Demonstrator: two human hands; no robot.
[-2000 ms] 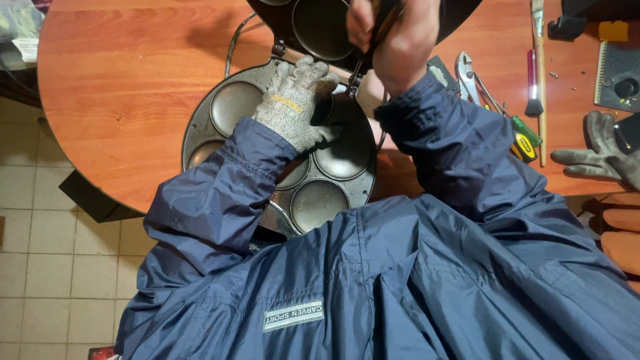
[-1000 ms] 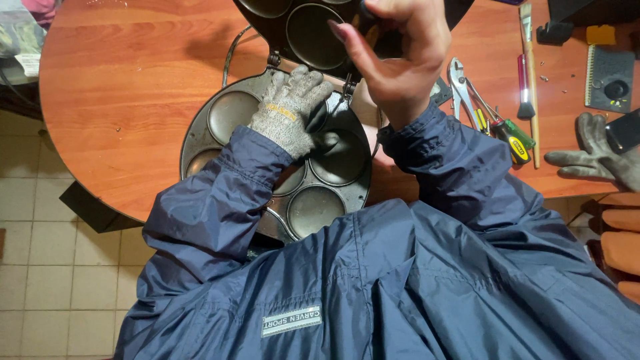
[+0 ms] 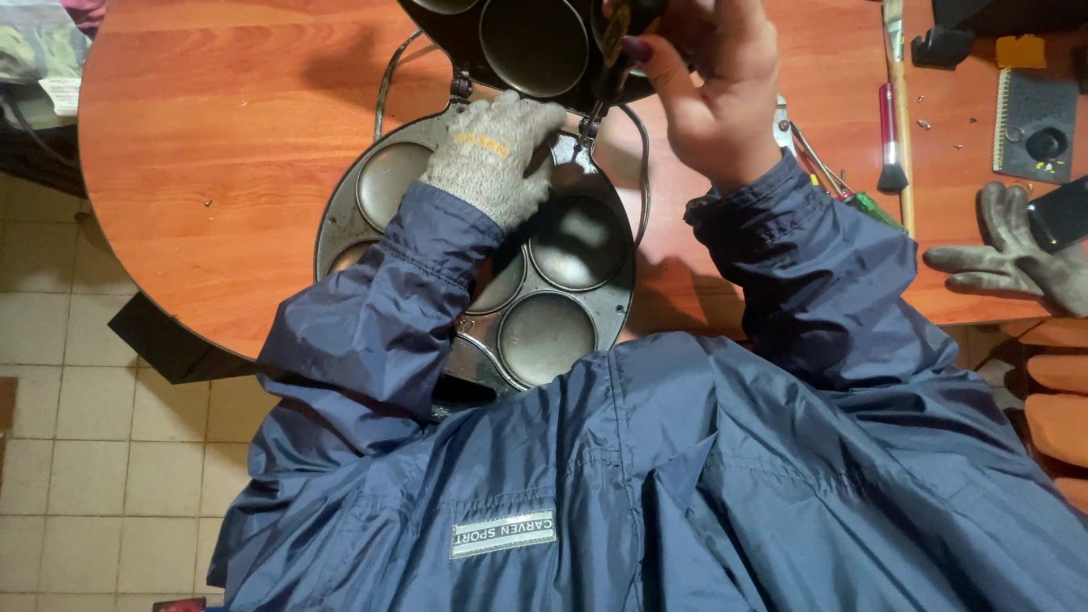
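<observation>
A round electric arepa maker with dark metal moulds lies open, its lower plate (image 3: 548, 338) near my body and its lid (image 3: 534, 42) tilted back at the top edge. My left hand (image 3: 489, 157), in a grey knit glove, rests over the back of the lower plate between the two hinges; its fingertips are partly hidden. Bare, my right hand (image 3: 722, 93) holds a screwdriver (image 3: 622, 42) with a dark and yellow handle in front of the lid. The shaft points down at the right hinge (image 3: 588, 127); whether the tip touches a screw there cannot be told.
Right of the machine lie pliers (image 3: 782, 123), a green-handled screwdriver (image 3: 875, 210), two brushes (image 3: 891, 170), small screws, a spiral notebook (image 3: 1033, 127), a grey glove (image 3: 1007, 246) and a black phone (image 3: 1061, 214). A cable (image 3: 646, 178) loops beside the lower plate.
My right hand has gone from a closed fist around the tool to a looser hold with the thumb raised along the handle. The gloved left hand stays at the hinge side.
</observation>
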